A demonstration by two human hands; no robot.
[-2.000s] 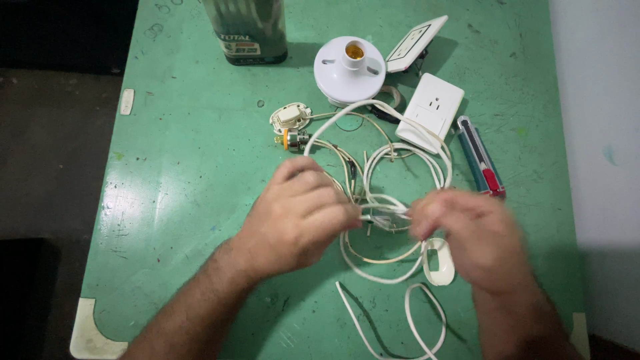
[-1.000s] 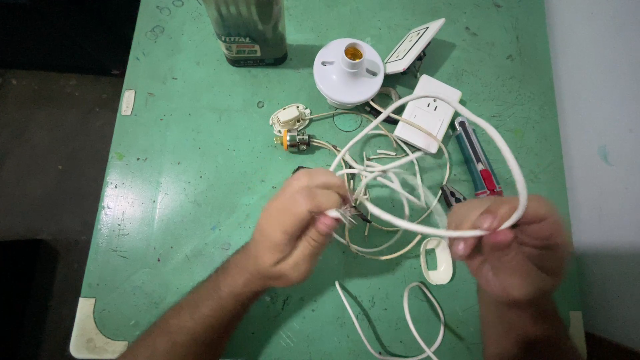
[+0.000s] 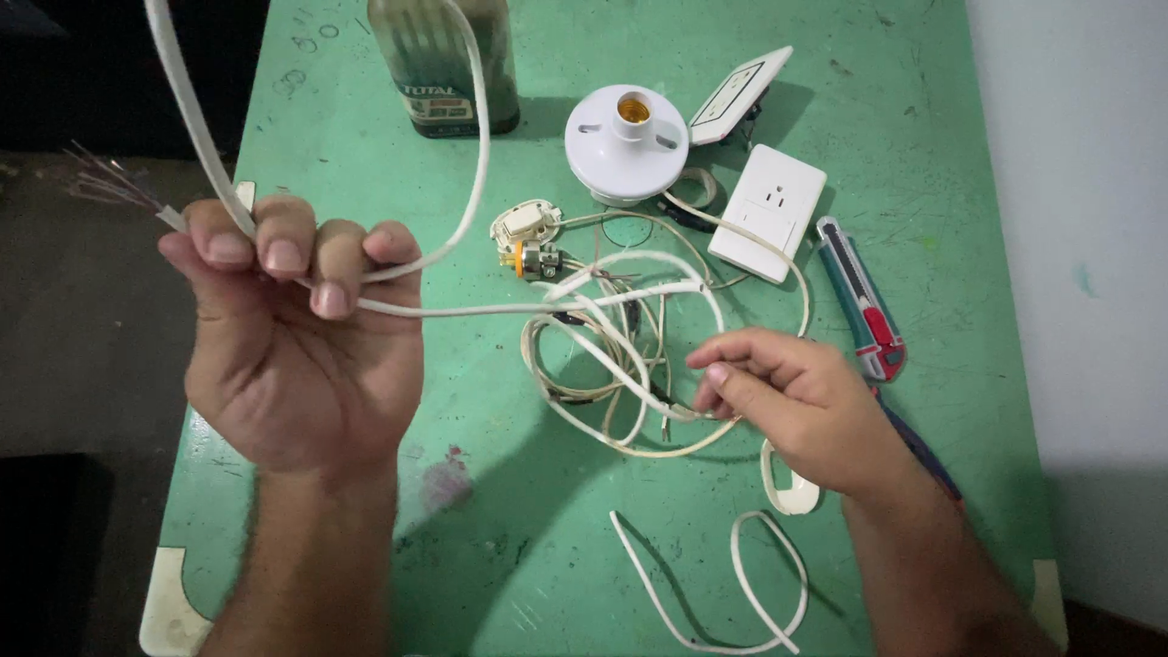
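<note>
My left hand (image 3: 306, 338) is raised palm up at the left, its fingers closed on a white electrical cable (image 3: 479, 137); frayed bare copper strands (image 3: 109, 182) stick out past the index finger. The cable loops up out of view, and part of it runs right toward the tangle. My right hand (image 3: 794, 401) is half curled over the right side of the coiled white wires (image 3: 630, 365); whether its fingertips touch a wire I cannot tell. A metal-bodied plug with an orange ring (image 3: 534, 260) and a small cream switch (image 3: 526, 222) lie above the coil.
A white lamp holder (image 3: 625, 146), a tilted outlet plate (image 3: 739, 96) and a white outlet (image 3: 768, 214) stand behind. A utility knife (image 3: 860, 297) lies right, above a blue tool handle (image 3: 917, 447). A cream oval frame (image 3: 789, 484), loose white cable (image 3: 739, 547) and a dark container (image 3: 447, 73) share the green table (image 3: 511, 547).
My left hand has moved left and turned palm up with cable in it. My right hand has let go of the big cable loop it held a second ago and has moved left.
</note>
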